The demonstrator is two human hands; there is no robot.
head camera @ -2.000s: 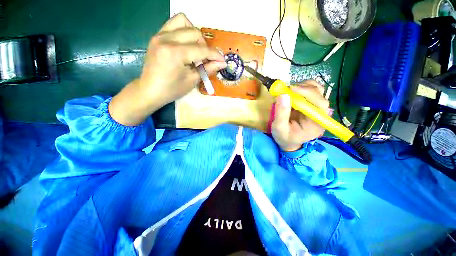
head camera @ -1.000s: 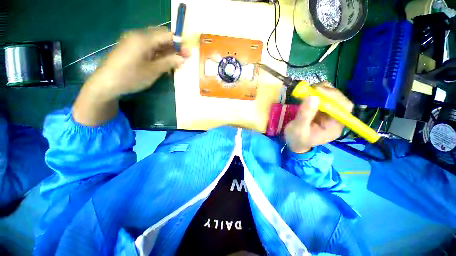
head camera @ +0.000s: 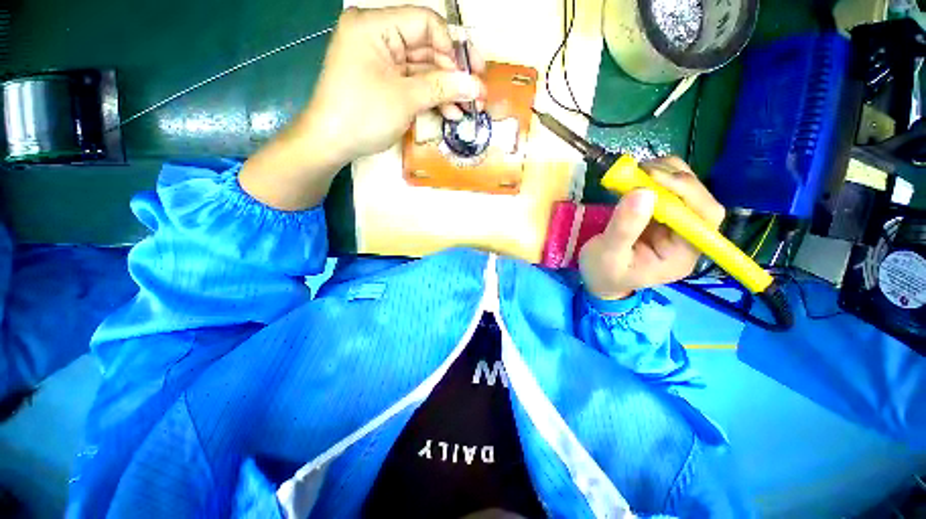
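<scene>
An orange-brown square jig (head camera: 427,167) lies on a pale cream board (head camera: 406,225). A small dark ring part with a silvery white centre (head camera: 468,135) sits in its middle. My left hand (head camera: 391,86) holds slim dark tweezers (head camera: 463,53) over the jig, fingertips at the ring's upper edge. Whether they touch the ring cannot be told. Solder wire (head camera: 228,76) runs from the left to this hand. My right hand (head camera: 650,235) holds the yellow soldering iron (head camera: 701,225), its metal tip near the jig's right edge, apart from the ring.
The solder spool (head camera: 51,118) stands at the left. A pink-red block (head camera: 564,233) lies beside my right hand. A round tin of silvery shavings (head camera: 642,51), a blue box (head camera: 780,127) and a black fan (head camera: 894,274) stand at the right. A black cord loops behind the jig.
My left hand has moved right, back over the jig, since one second ago. The iron's tip is drawn back from the ring compared with two seconds ago.
</scene>
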